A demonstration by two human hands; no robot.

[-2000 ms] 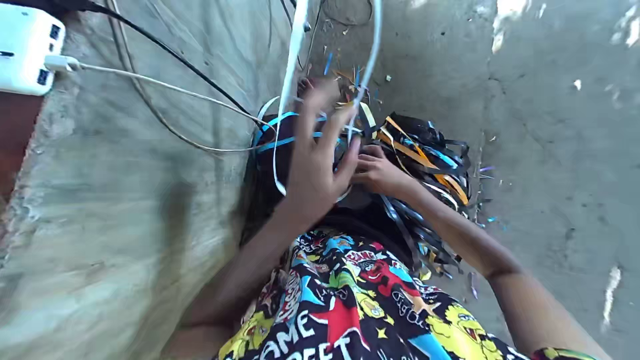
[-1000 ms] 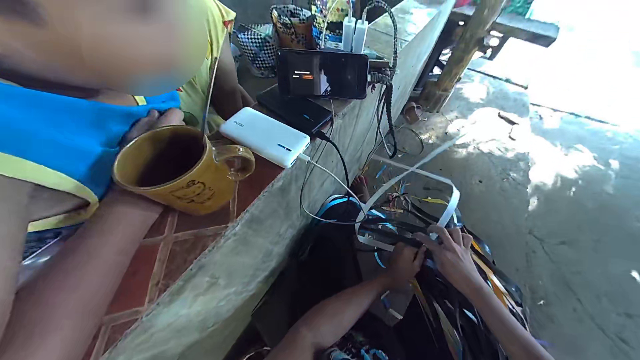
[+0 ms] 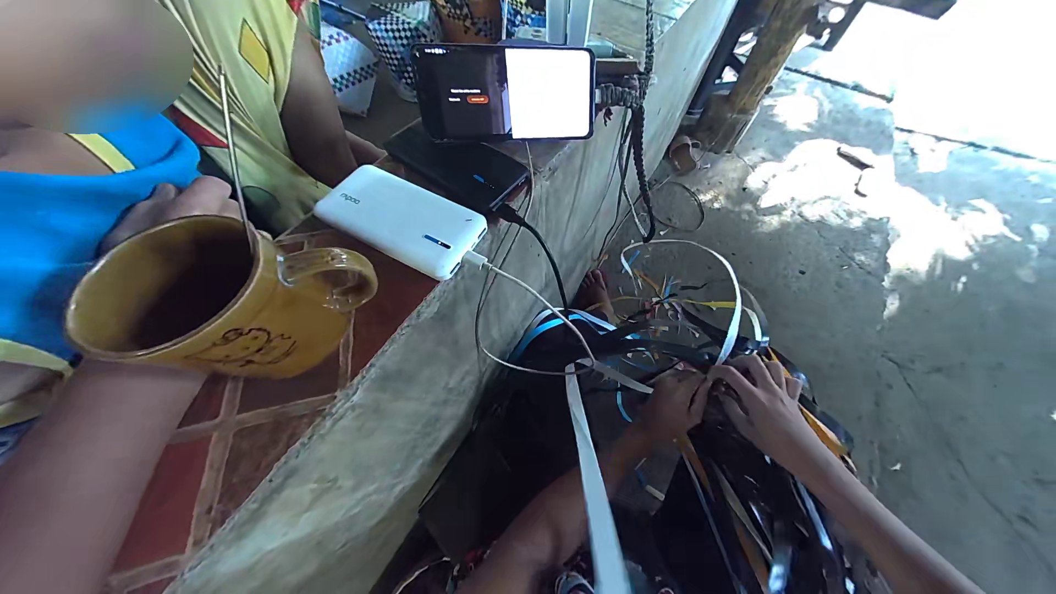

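Note:
My left hand (image 3: 672,403) and my right hand (image 3: 757,396) meet at the lower right, fingers closed on plastic strips. A white plastic strip (image 3: 737,301) loops up from between them and curves back to the left. Another pale strip (image 3: 587,462) hangs in the foreground, left of my left hand. Below and around my hands lies a bundle of black, orange and silver strips (image 3: 742,503) over my lap. Blue strips (image 3: 544,330) lie left of the hands. The exact crossing under my fingertips is hidden.
On the tiled ledge (image 3: 247,412) are a brown mug (image 3: 289,330) with a metal utensil, a white power bank (image 3: 400,219), a black device (image 3: 454,169) and a phone (image 3: 503,91). A white cable (image 3: 528,289) hangs near my hands. Other people sit at the left. Woven containers (image 3: 404,41) stand behind.
The view has swung left and up from my lap to the ledge. My left hand, raised with spread fingers two seconds ago, is now down beside my right hand on the strips.

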